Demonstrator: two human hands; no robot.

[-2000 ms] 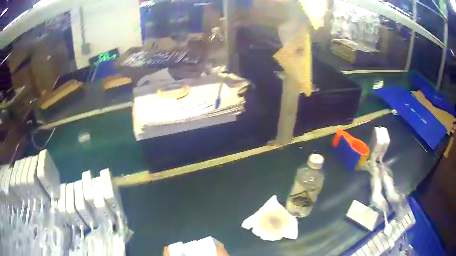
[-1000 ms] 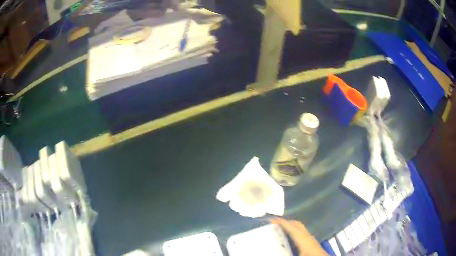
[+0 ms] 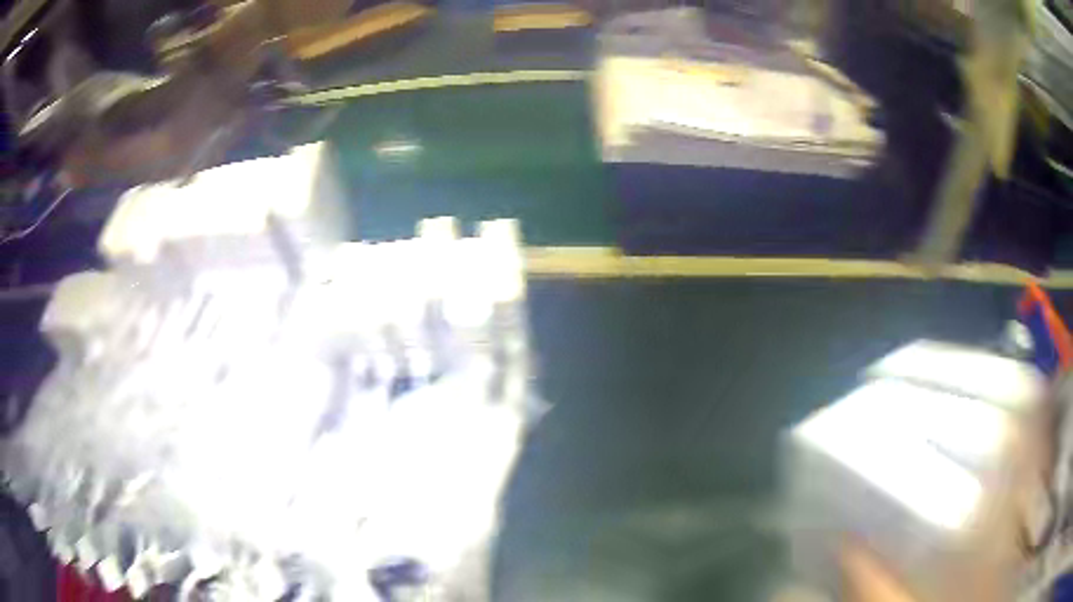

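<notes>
Blurred white power strips (image 3: 906, 441) are held together at the right, above the green bench. Blurred skin along their right side looks like my right hand (image 3: 1021, 500), closed on them. A finger or thumb shows below them near the bottom edge; I cannot tell whether it belongs to my left or right hand. At the left, rows of white power strips (image 3: 235, 212) stand on edge, overexposed. Their bagged cords (image 3: 271, 459) spread towards me in a glossy heap. The strips' socket faces cannot be made out.
The orange and blue holder (image 3: 1047, 329) is partly visible at the right edge. A pale strip (image 3: 706, 267) edges the green bench (image 3: 659, 388). Beyond it, a paper stack (image 3: 741, 106) lies on a dark box, left of an upright post (image 3: 971, 176).
The view has swung left, bringing more of the standing rows into sight. The bottle and cloth no longer show. Strips seen low at the bench edge are now held up at the right.
</notes>
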